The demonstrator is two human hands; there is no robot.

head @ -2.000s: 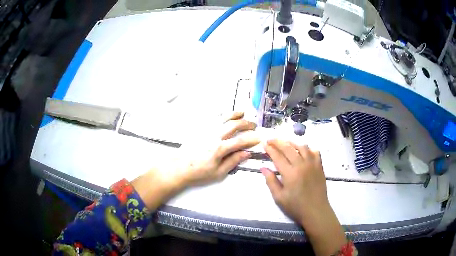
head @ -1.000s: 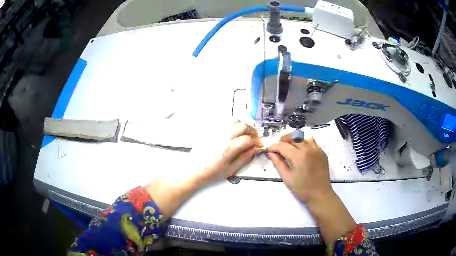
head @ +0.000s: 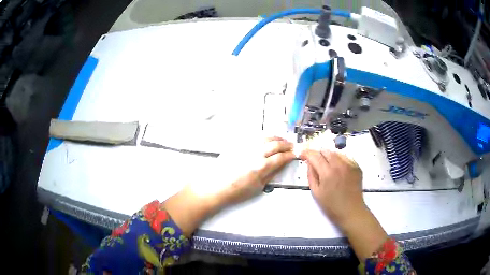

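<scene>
My left hand (head: 263, 169) and my right hand (head: 336, 180) meet fingertip to fingertip just in front of the presser foot and needle (head: 310, 128). A small pale piece of fabric (head: 298, 152) shows between the fingertips; glare and the fingers hide most of it. Left of my left hand, a grey-beige sewn strip (head: 96, 132) lies flat on the table. A whitish strip (head: 180, 140) with a dark lower edge lies beside it, and its right end fades into the glare.
The white sewing machine (head: 408, 91) with a blue stripe stands at the right. A striped cloth (head: 398, 147) hangs under its arm. A blue hose (head: 268, 20) curves behind. A measuring tape (head: 268, 246) runs along the front edge. Blue tape (head: 80, 88) marks the table's left end.
Two seconds ago my fingers were spread over a dark-edged piece; they then closed together around it. Since one second ago both hands stay pinched near the needle, while the view has shifted slightly.
</scene>
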